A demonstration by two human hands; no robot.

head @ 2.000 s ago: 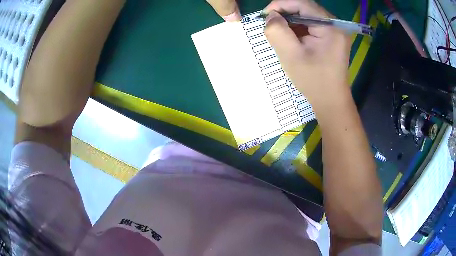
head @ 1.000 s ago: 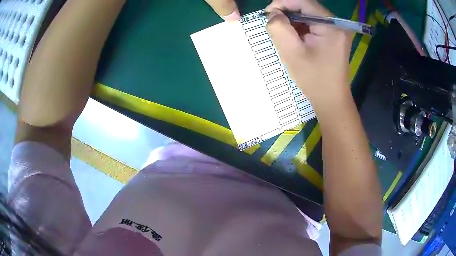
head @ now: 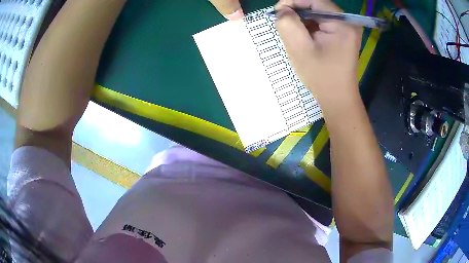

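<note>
The label sheet (head: 247, 82) lies tilted on the green mat, with a blank white part on the left and rows of small printed boxes on the right. My right hand (head: 321, 46) holds the gel pen (head: 349, 19), its tip at the top rows of boxes. The wrist and forearm cover the sheet's right edge. My left hand (head: 230, 7) is cut off by the top edge of the picture; a finger or thumb rests on the sheet's top edge, and the rest is hidden.
A white foam tray (head: 13, 46) is at the far left. The black test fixture (head: 427, 87) with round metal parts (head: 427, 120) stands at the right, with wires (head: 455, 46) above it. Yellow tape (head: 169, 117) runs along the mat's front edge. A white paper (head: 432, 195) lies lower right.
The label sheet and my left hand's fingertip have shifted very slightly left. The pen has tilted a little in my right hand, its rear end a bit further right.
</note>
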